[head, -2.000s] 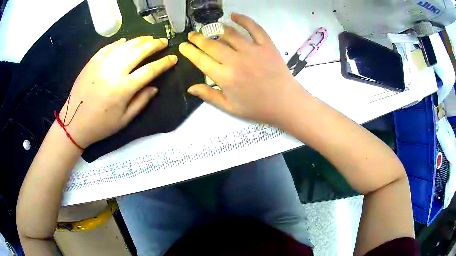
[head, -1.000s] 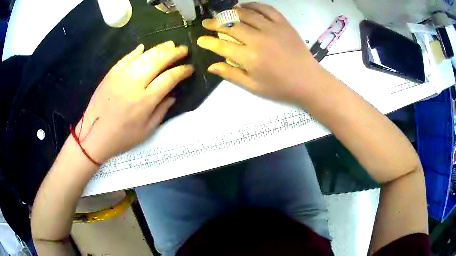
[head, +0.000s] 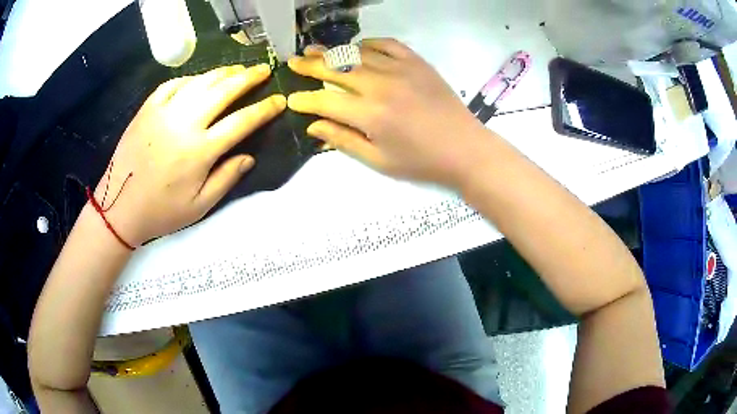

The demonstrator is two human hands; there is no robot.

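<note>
A dark garment (head: 279,154) lies under both hands on the white machine table and spreads left, with a pale metal button (head: 43,225) at the far left. The presser foot and needle (head: 273,58) are at the top centre, just beyond the fingertips. My left hand (head: 186,145) lies flat on the cloth with its fingers apart, left of the needle. My right hand (head: 380,109) rests at the cloth's right edge, its fingertips just right of the needle. A pale ribbed knob (head: 343,57) shows beside its index finger. Neither hand grips the cloth.
A white rounded bar (head: 168,32) is left of the needle. Pink-handled thread snips (head: 503,83) and a black smartphone (head: 603,105) lie at the right. A printed ruler strip (head: 323,242) runs along the front edge. A JUKI head (head: 646,24) is at upper right, with a blue bin (head: 675,259) below.
Since one second ago the whole view has shifted, with things appearing further left. Against the oldest frame, less cloth shows below my left hand near the table's front. Both hands stay on the cloth.
</note>
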